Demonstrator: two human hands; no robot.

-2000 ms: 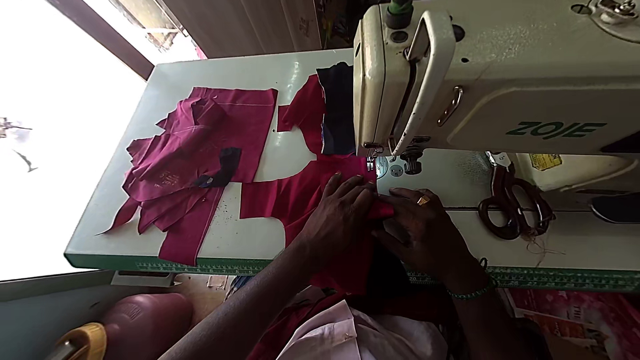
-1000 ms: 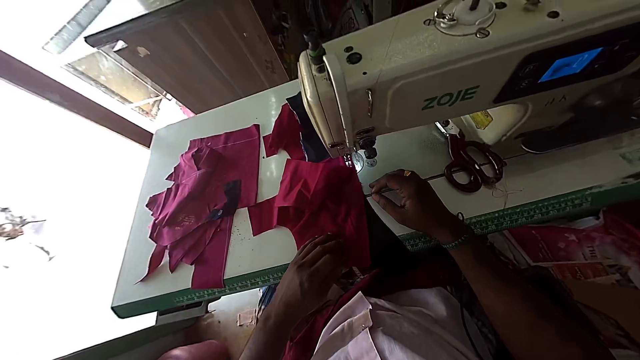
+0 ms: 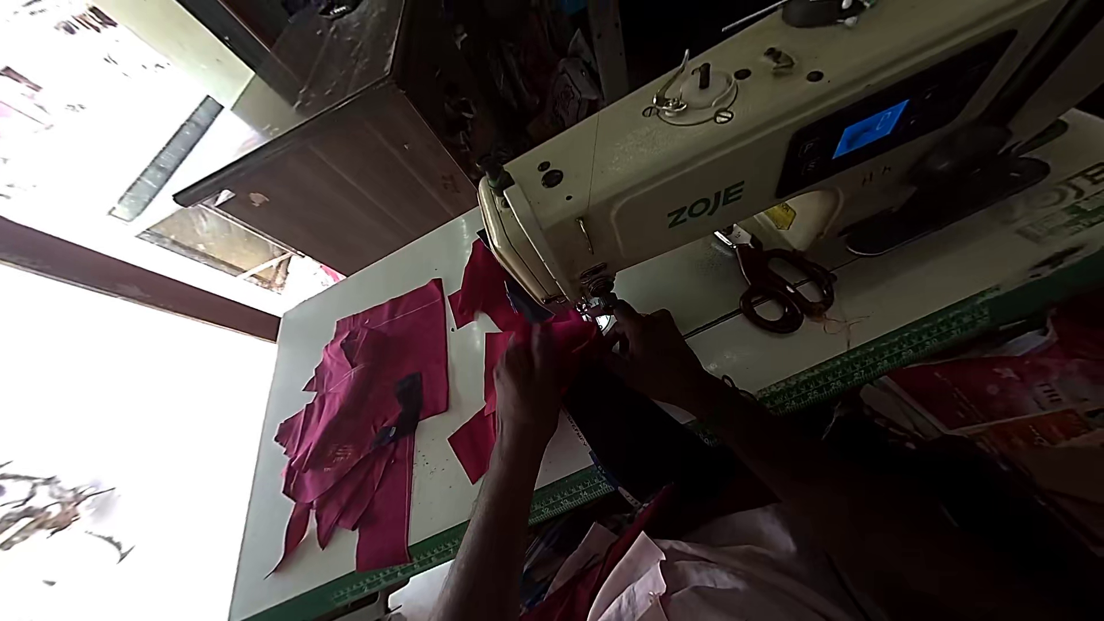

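A ZOJE sewing machine (image 3: 664, 181) stands on a white table, its needle area lit. My left hand (image 3: 528, 379) lies on a magenta fabric piece (image 3: 565, 345) just left of the presser foot; its grip is unclear. My right hand (image 3: 651, 345) is at the right of the foot, fingertips touching the fabric edge or the foot, which is too dark to tell. Dark fabric (image 3: 634, 423) hangs from between the hands over the table edge. Another magenta piece with dark cloth (image 3: 481, 285) lies behind the machine head.
A pile of magenta cut pieces (image 3: 371, 414) lies on the left of the table. Scissors with dark red handles (image 3: 780, 289) rest under the machine arm, with loose thread nearby. A green measuring tape (image 3: 871, 358) runs along the front edge. A brown wooden cabinet (image 3: 345, 181) stands beyond the table.
My left hand has moved from the lower part of the fabric up beside the presser foot. My right hand has moved in close to the foot. The view has shifted and tilted.
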